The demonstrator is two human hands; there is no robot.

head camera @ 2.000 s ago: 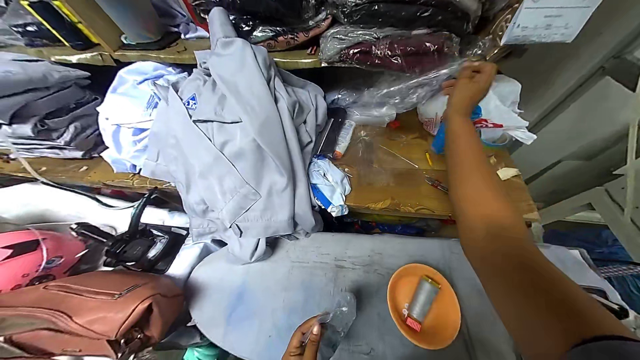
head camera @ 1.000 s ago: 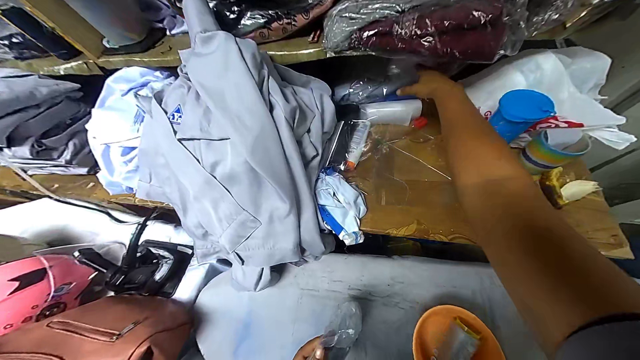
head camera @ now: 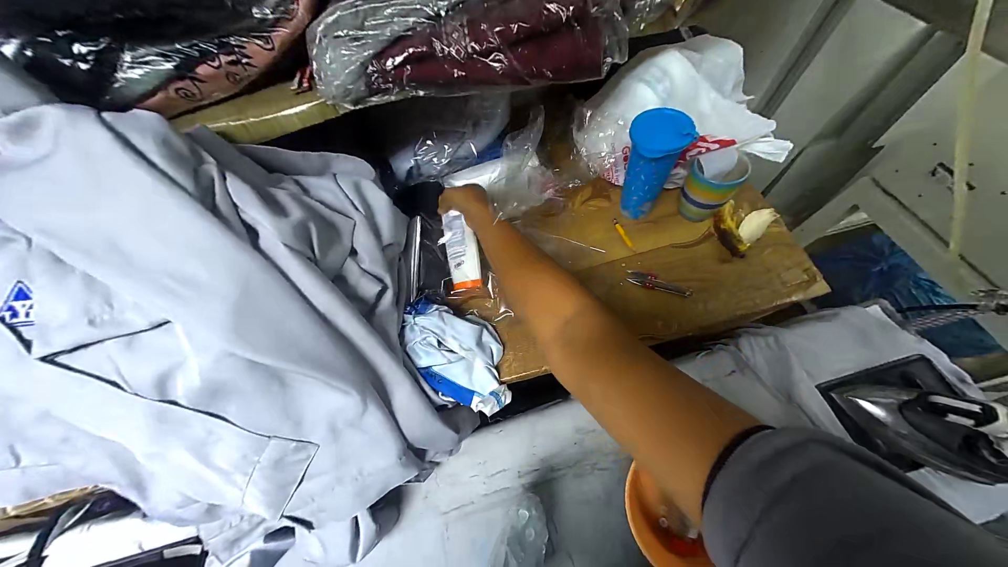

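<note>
My right hand (head camera: 466,203) reaches to the back of the wooden shelf, its fingers at the upper end of a white tube with an orange cap (head camera: 461,252). Whether it grips the tube is unclear. Clear plastic wrapping (head camera: 520,177) lies just beside and behind the hand. A crumpled white and blue packet (head camera: 457,354) sits at the shelf's front edge, below the tube. Left of it hangs a grey garment (head camera: 315,315). My left hand is out of the frame; a piece of clear plastic (head camera: 524,535) shows at the bottom edge. An orange bowl (head camera: 639,512) is partly hidden by my right arm.
On the shelf (head camera: 709,291) stand a blue lidded tumbler (head camera: 654,161) and a striped cup (head camera: 713,185), near a banana peel (head camera: 731,228), a pen (head camera: 659,284) and a white plastic bag (head camera: 669,87). An iron (head camera: 921,425) rests at right. Plastic-wrapped clothes (head camera: 472,47) lie above.
My right hand has moved from the plastic at the shelf's right side to the tube. My left hand has gone out of view. The view has moved closer to the shelf.
</note>
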